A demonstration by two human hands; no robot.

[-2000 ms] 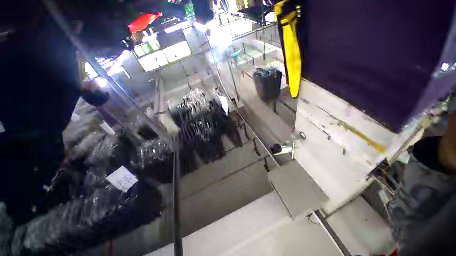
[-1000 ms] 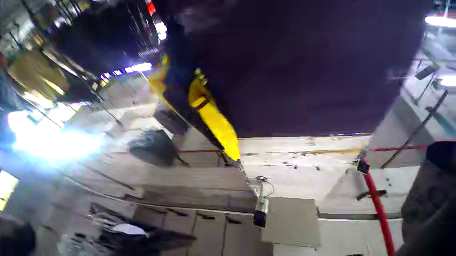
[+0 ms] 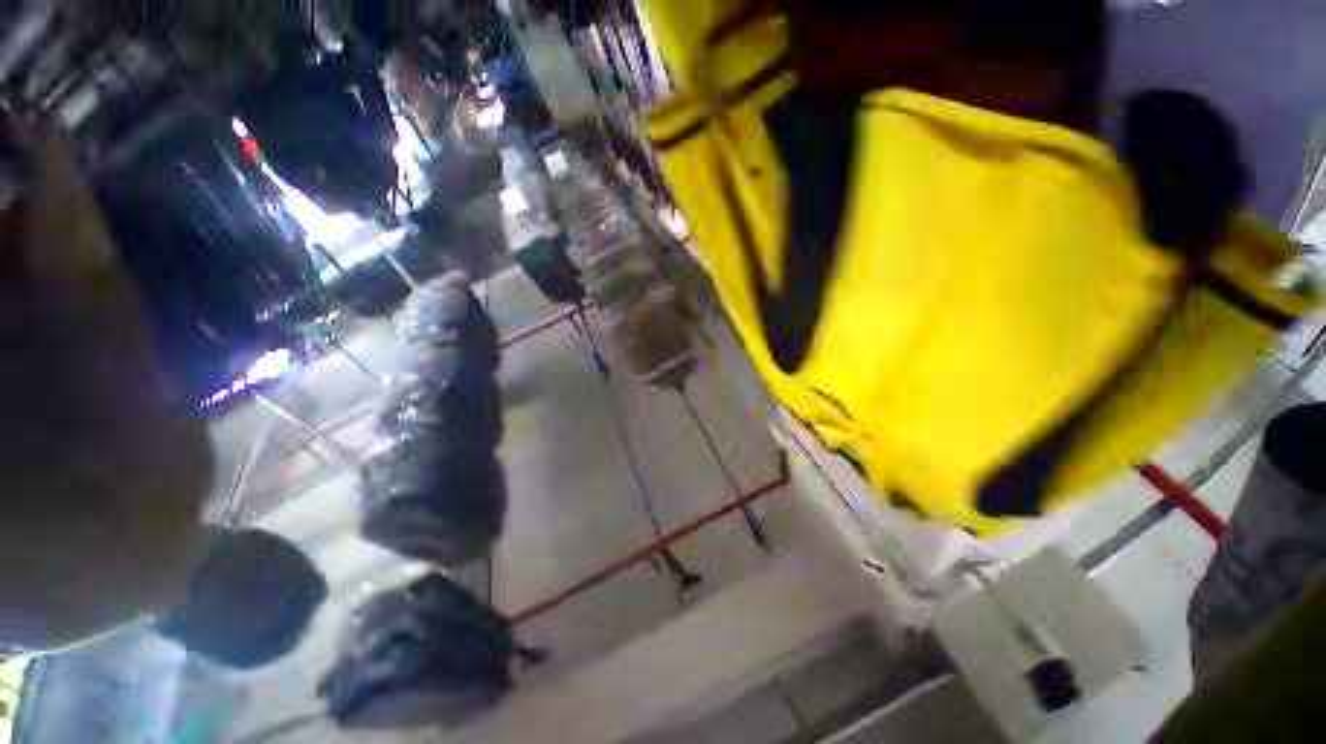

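Note:
No hand of mine can be made out. Nearest in front, a bright yellow garment or vest with dark bands (image 3: 974,291) fills the upper right, with a dark rounded shape (image 3: 1185,167) beside it. Whether a person wears it, I cannot tell. A grey flat board or box (image 3: 1033,640) with a small black part lies below it. A grey patterned sleeve or cloth (image 3: 1248,567) is cut off at the right edge. The picture is tilted and blurred.
Dark, shiny bundles (image 3: 436,422) run down the left middle, with another dark bundle (image 3: 415,654) below. Red lines (image 3: 655,545) mark the pale floor. A large blurred brown shape (image 3: 87,393) covers the left edge. Bright lights and dark hanging cloth stand behind.
The view has swung and tilted. The large dark purple surface has mostly left the picture. The yellow item now shows much larger, and dark bundles have come into view at left.

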